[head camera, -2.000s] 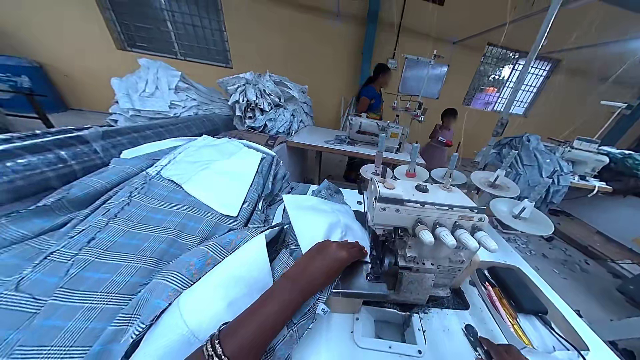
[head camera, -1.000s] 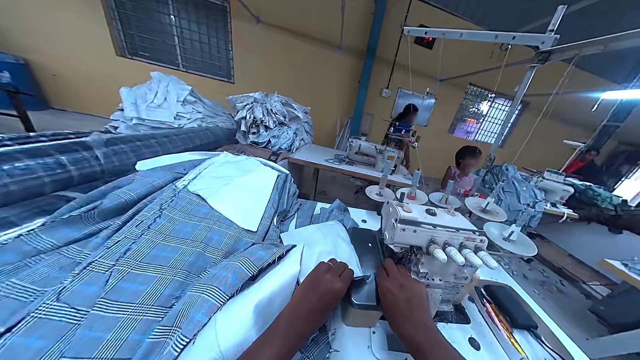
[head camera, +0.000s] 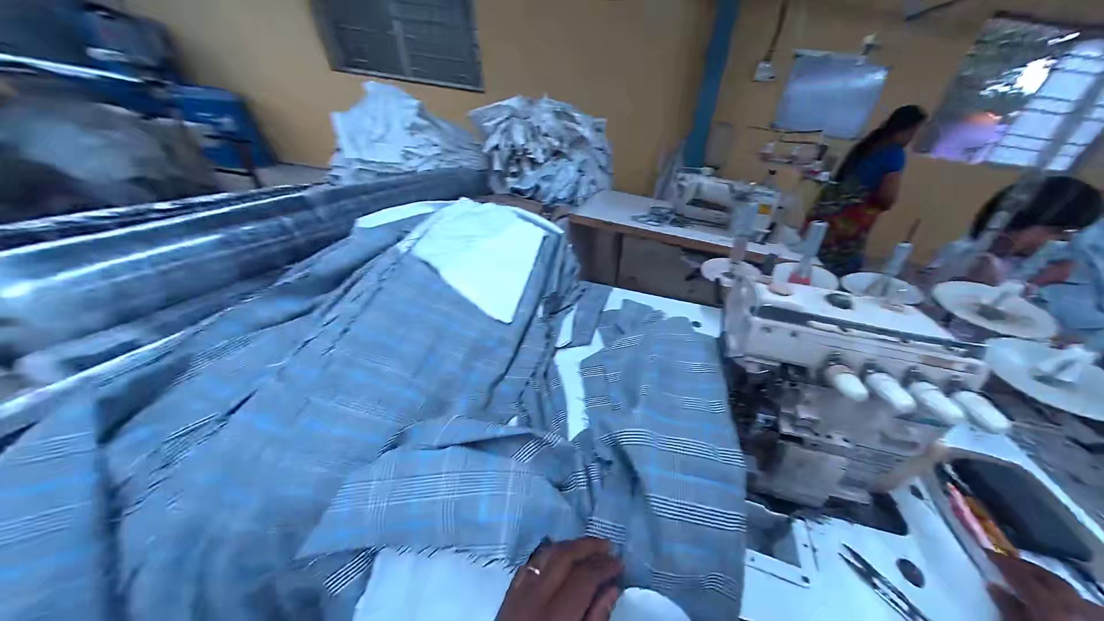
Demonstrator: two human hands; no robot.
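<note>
At the bottom centre my left hand, a ring on one finger, has its fingers curled on a grey-blue plaid fabric piece with white cloth beneath it. More plaid fabric lies flat between that hand and the overlock sewing machine. My right hand is at the lower right edge, partly cut off, beside a tray with pens and a dark flat case; its fingers are unclear. Thread snips lie on the white machine table between the hands.
A large heap of plaid garment pieces fills the left, with fabric rolls behind it. Bundled cloth stands farther back. Thread stand discs rise behind the machine. Another sewing machine and two people are beyond.
My hands have moved apart from beside the machine, the right one over to the tray side. Plaid fabric now lies left of the machine, where white cloth was. The view has shifted left.
</note>
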